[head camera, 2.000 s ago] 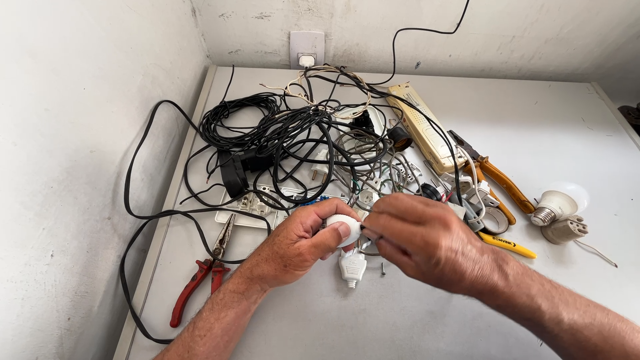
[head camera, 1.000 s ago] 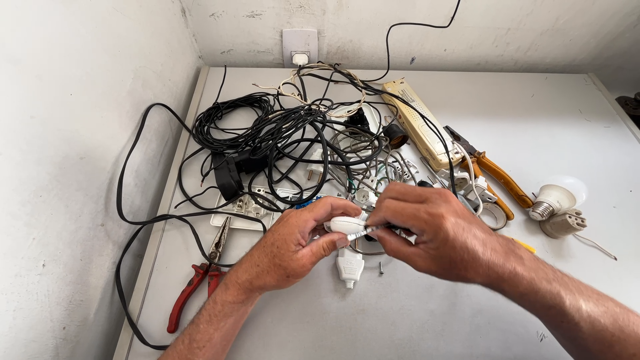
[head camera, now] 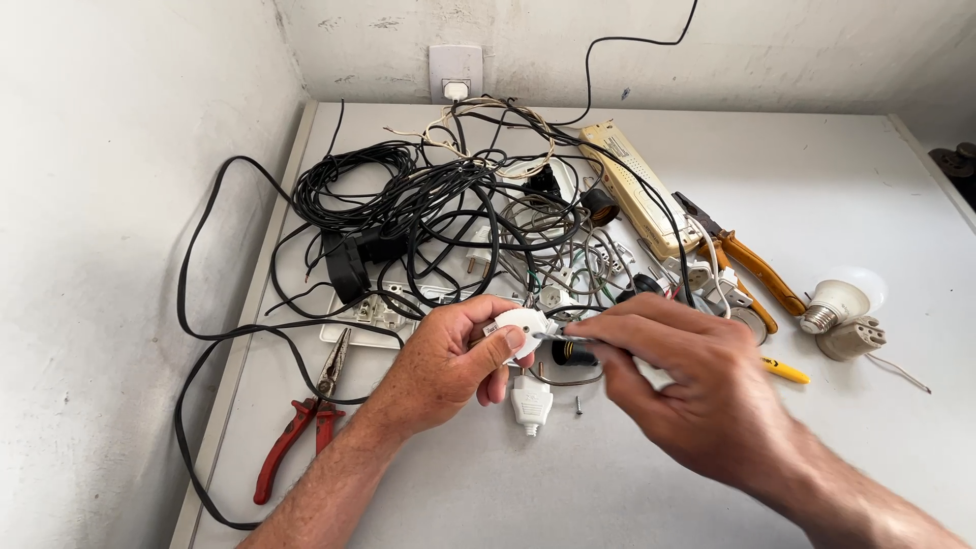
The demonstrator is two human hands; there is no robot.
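Note:
My left hand [head camera: 450, 358] pinches a small white plastic electrical fitting [head camera: 524, 324] with a ridged rounded edge, its flat face with a small hole turned up. In my right hand [head camera: 679, 374] is a thin metal shaft [head camera: 560, 336], like a drill bit or screwdriver blade; its tip is at the fitting's face, and the rest is hidden by my fingers. Just below the fitting lies a white two-pin plug [head camera: 531, 404], with a small screw [head camera: 578, 406] to its right. A black lamp socket [head camera: 573, 352] sits behind, between my hands.
Tangled black cables [head camera: 427, 183] spread over the back of the table. Red-handled long-nose pliers [head camera: 305, 419] lie at left. At right are orange-handled pliers [head camera: 755, 267], a light bulb [head camera: 835, 301], a lamp holder [head camera: 850, 338] and a yellow tool handle [head camera: 785, 370]. A beige power strip [head camera: 637, 187] lies behind.
The white fitting has turned in my left hand, from edge-on to its flat face showing. My right hand has drawn slightly to the right, and the metal shaft now shows.

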